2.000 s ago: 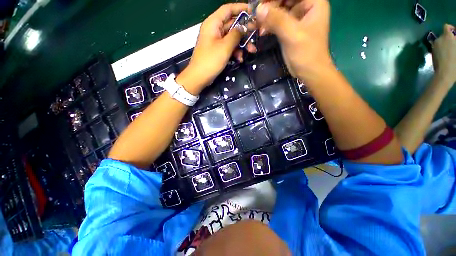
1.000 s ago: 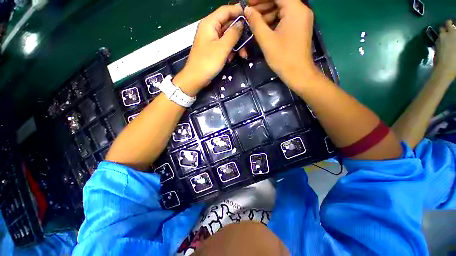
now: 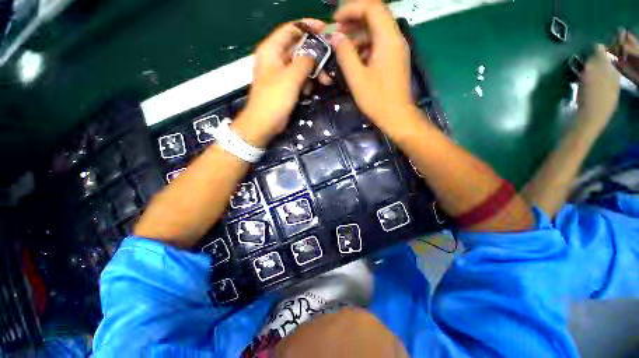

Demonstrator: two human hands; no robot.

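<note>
My left hand holds a rounded-square dark housing with a bright silver-white rim in its fingertips, above the far part of the tray. My right hand is just right of it, thumb and fingers pinched close to the housing's upper right edge; I cannot tell what is between them. The black blister tray lies below both forearms. Rimmed housings sit in several pockets along its near and left sides, such as this one. Small white pieces lie loose in the far pockets.
A second black gridded tray with small shiny parts lies at left. The green bench has a white edge strip and a short row of white pieces. At right, another person's hands work near rimmed housings.
The view has shifted, so the tray appears lower and further left. The housing in my left hand has turned and its inside shows more. The neighbour's second hand has come into view.
</note>
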